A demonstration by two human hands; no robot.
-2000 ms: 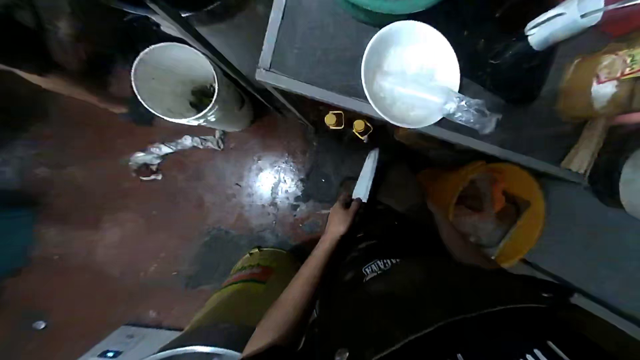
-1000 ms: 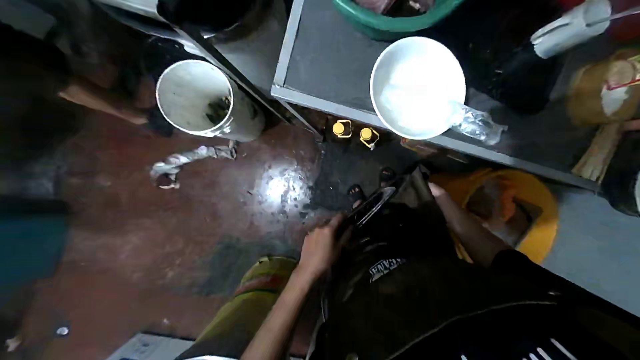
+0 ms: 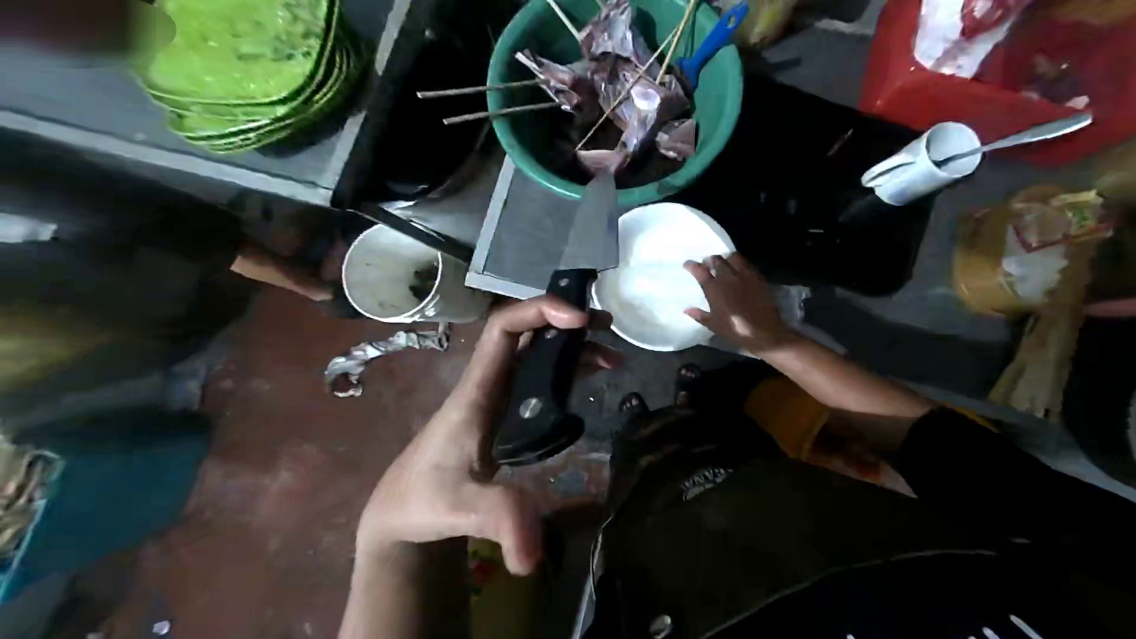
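Observation:
A kitchen knife with a black riveted handle is held in my left hand, its blade pointing up and away toward the green basin. My right hand rests on the right side of a white bowl, fingers spread over its rim and inside. Behind the bowl stands the green plastic basin, which holds pieces of fish or meat, several thin sticks and a blue-handled utensil.
Stacked lime-green trays sit at the upper left. A white bucket stands on the floor beside a crumpled strip. A white cup with a utensil and a red container are at right. Another person's arm shows at left.
My left hand has come up from my apron with the knife. My right hand has moved from the apron to the white bowl. The view has shifted, showing more of the green basin.

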